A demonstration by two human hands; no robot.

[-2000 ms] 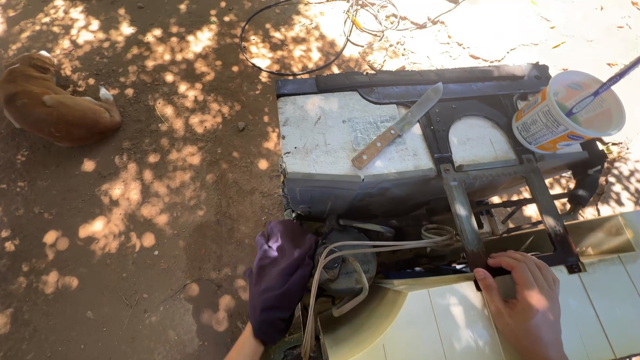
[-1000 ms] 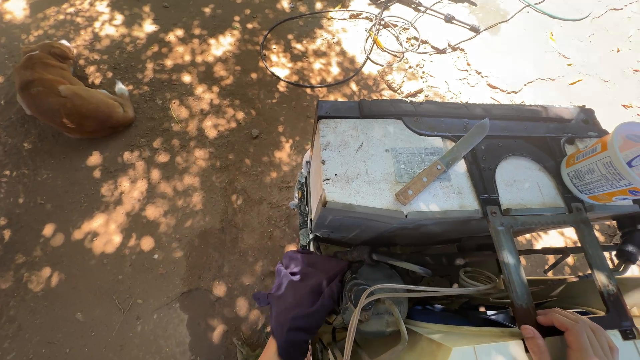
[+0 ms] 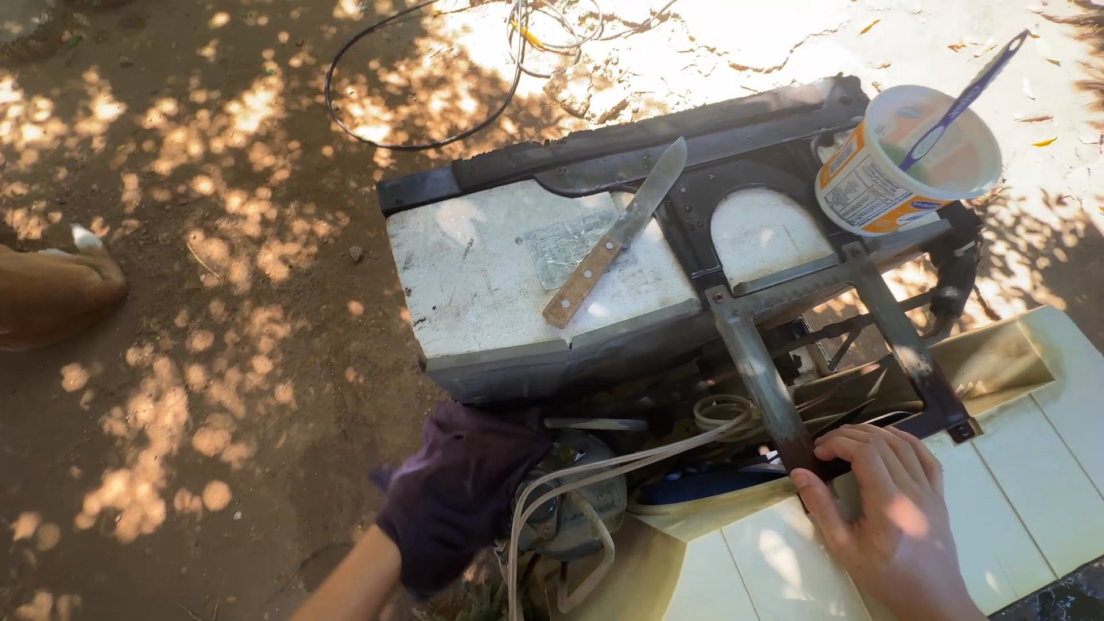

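My left hand (image 3: 461,496) is covered by a dark purple cloth, which lies against the side of the machine beside a grey motor or compressor (image 3: 578,492); the cloth hides its fingers. With thumb and fingers, my right hand (image 3: 888,509) grips the lower end of a dark metal bracket (image 3: 759,371). A knife with a wooden handle (image 3: 585,280) lies on the worn white panel (image 3: 466,267) of the machine. Pale cables (image 3: 638,457) loop between my hands. On the frame's right corner a plastic tub (image 3: 871,185) holds a purple-handled brush (image 3: 962,99).
Cream plastic casing (image 3: 1000,483) extends along the near right side. A black cable loop (image 3: 423,147) and thinner wires lie on the ground behind. At the left edge part of a brown dog (image 3: 56,289) lies on the dirt.
The view has shifted and turned. My left hand stays in the cloth at the machine's side, and my right hand stays at the bracket's lower end.
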